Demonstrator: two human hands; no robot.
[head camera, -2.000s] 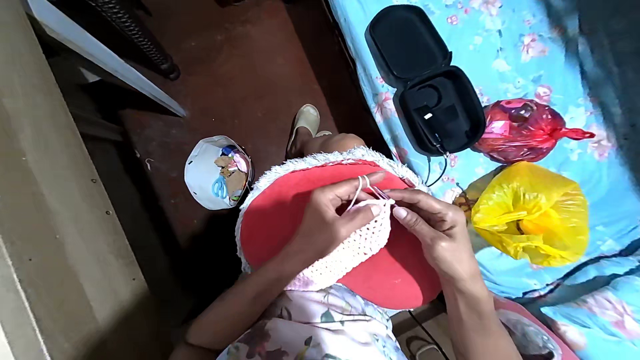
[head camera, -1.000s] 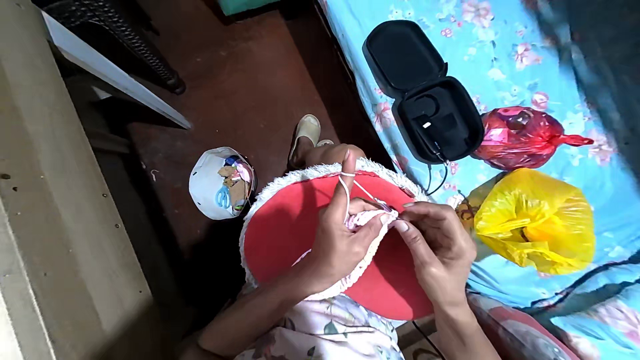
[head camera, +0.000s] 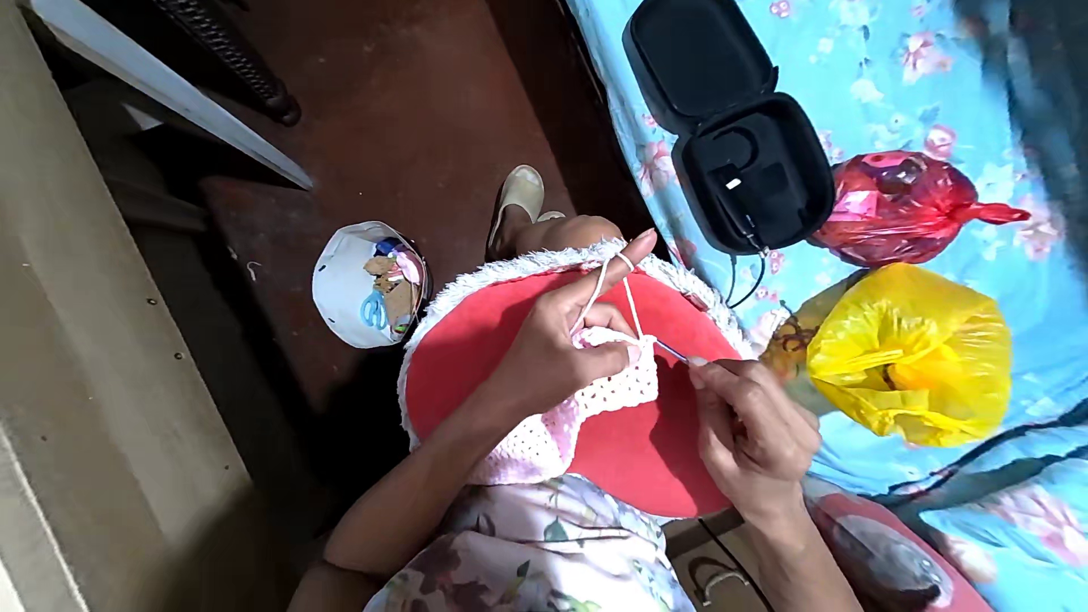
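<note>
A white and pink crocheted piece (head camera: 625, 387) lies over a red oval pad with a fluffy white edge (head camera: 680, 459) on my lap. My left hand (head camera: 565, 336) pinches the top of the crocheted piece between thumb and fingers, its index finger raised with white yarn (head camera: 631, 297) looped around it. Between the thumb and fingers of my right hand (head camera: 752, 416) is a thin crochet hook (head camera: 671, 349), whose tip meets the corner of the piece at the yarn. The far end of the hook is hidden in my right hand.
A white container (head camera: 340, 285) with light-blue-handled scissors (head camera: 372, 309) and scraps stands on the floor at left. On the floral bedding at right are an open black case (head camera: 688, 170) with a cable, a red plastic bag (head camera: 901, 212) and a yellow plastic bag (head camera: 918, 357).
My right hand has drawn away from my left hand, to the right, and the hook now shows between them. More of the crocheted piece is visible than one second ago.
</note>
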